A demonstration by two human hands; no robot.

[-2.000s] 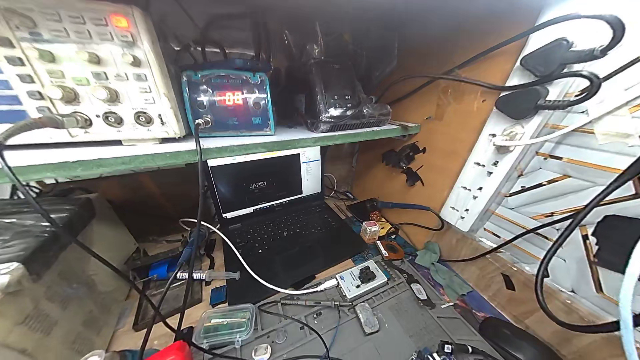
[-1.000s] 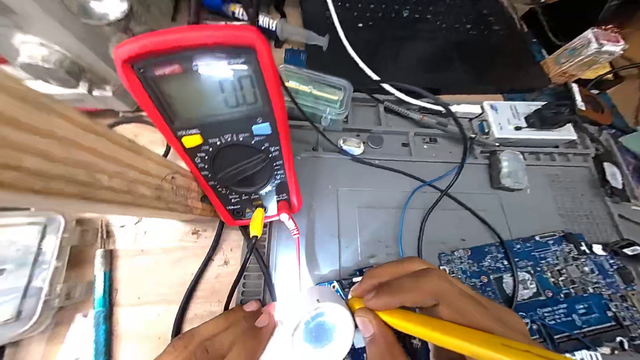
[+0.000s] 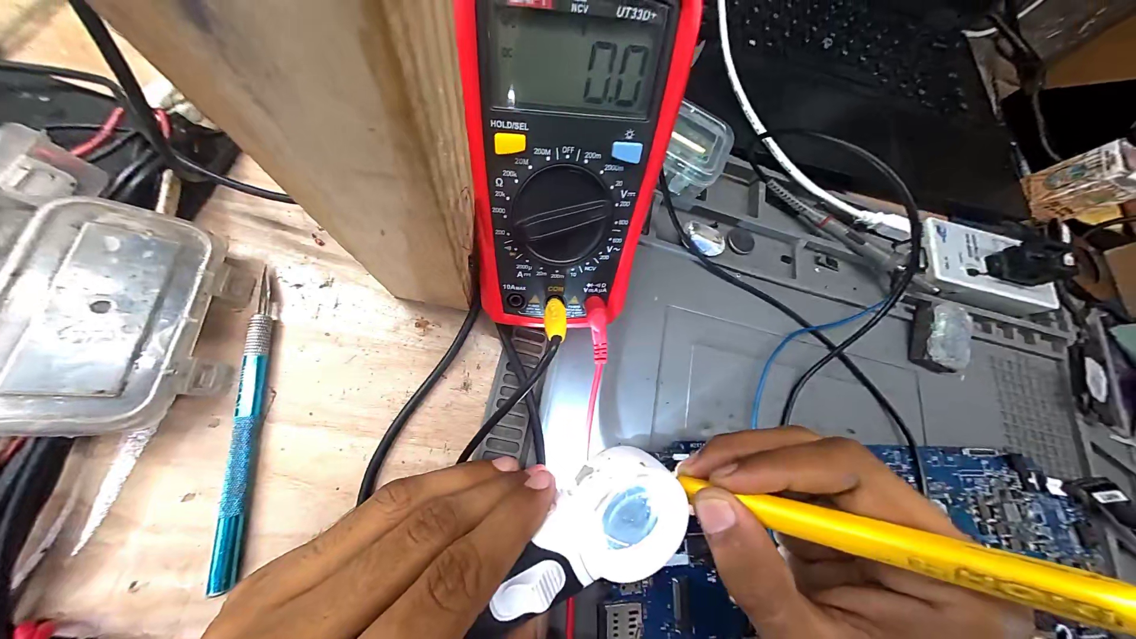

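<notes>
My left hand (image 3: 426, 550) is closed on a lit white magnifier (image 3: 635, 515) with a black and white handle, held above a blue circuit board (image 3: 994, 497). In my right hand (image 3: 816, 524) is a yellow pen-shaped tool (image 3: 896, 537), its tip hidden at the magnifier's right edge. A red and black digital multimeter (image 3: 564, 209) leans beyond my hands against a wooden post, its display reading 0.0. A yellow plug (image 3: 556, 319) and a red plug (image 3: 597, 324) sit in its sockets. The red lead runs down behind the magnifier.
The wooden post (image 3: 355, 133) rises left of the multimeter. A teal craft knife (image 3: 240, 461) and a clear plastic box (image 3: 98, 311) lie at the left. Black cables cross the grey work mat (image 3: 710, 373). At the back right are a laptop (image 3: 843, 98) and a small white box (image 3: 985, 266).
The view has shifted down from the shelf and laptop to the mat. Compared with one second ago, both hands still hold the magnifier and yellow tool, and the multimeter still reads 0.0.
</notes>
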